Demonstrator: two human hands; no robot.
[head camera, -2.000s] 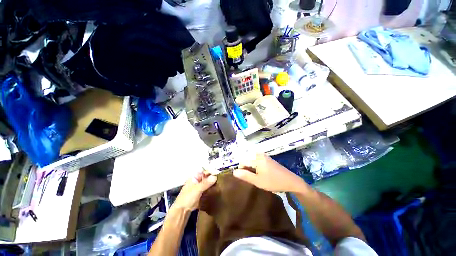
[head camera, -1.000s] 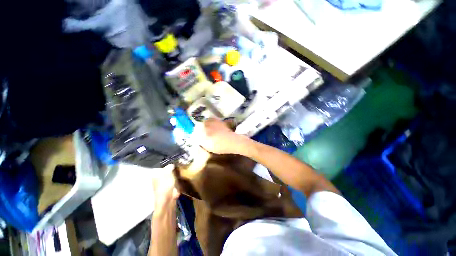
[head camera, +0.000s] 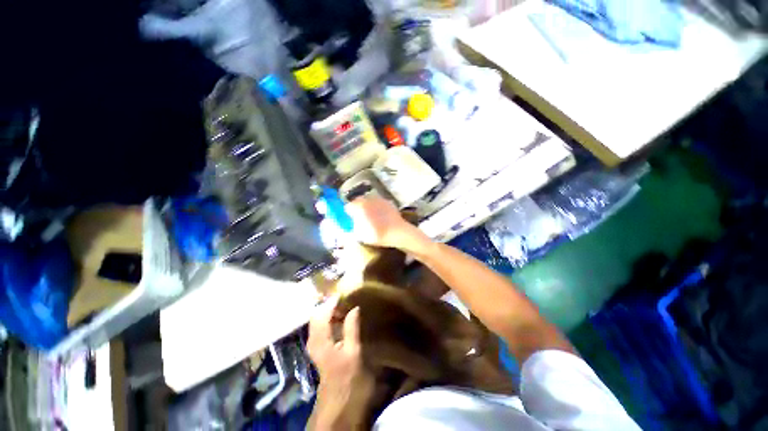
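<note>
The brown garment (head camera: 404, 324) is bunched in my lap and reaches up to the near end of the grey button-sewing machine (head camera: 261, 185). My left hand (head camera: 338, 341) is shut on the garment's left edge, thumb on top. My right hand (head camera: 376, 223) is at the right side of the machine's near end, beside a blue strip (head camera: 337, 209) and the pale button tray (head camera: 364, 187). Its fingers are blurred and partly lost in glare, so their grip is unclear. The needle area is blurred; no button can be made out.
A calculator (head camera: 347, 139), a dark thread cone (head camera: 430, 150) and a yellow item (head camera: 419, 106) sit right of the machine. A black bottle with yellow label (head camera: 314, 77) is behind. A white basket (head camera: 152, 269) holds a phone (head camera: 120, 267) at left. Another white table (head camera: 606, 93) is at right.
The view has swung, so the machine shows further left and tilted. My right hand has moved from the garment edge to beside the tray. My left hand has moved lower on the cloth.
</note>
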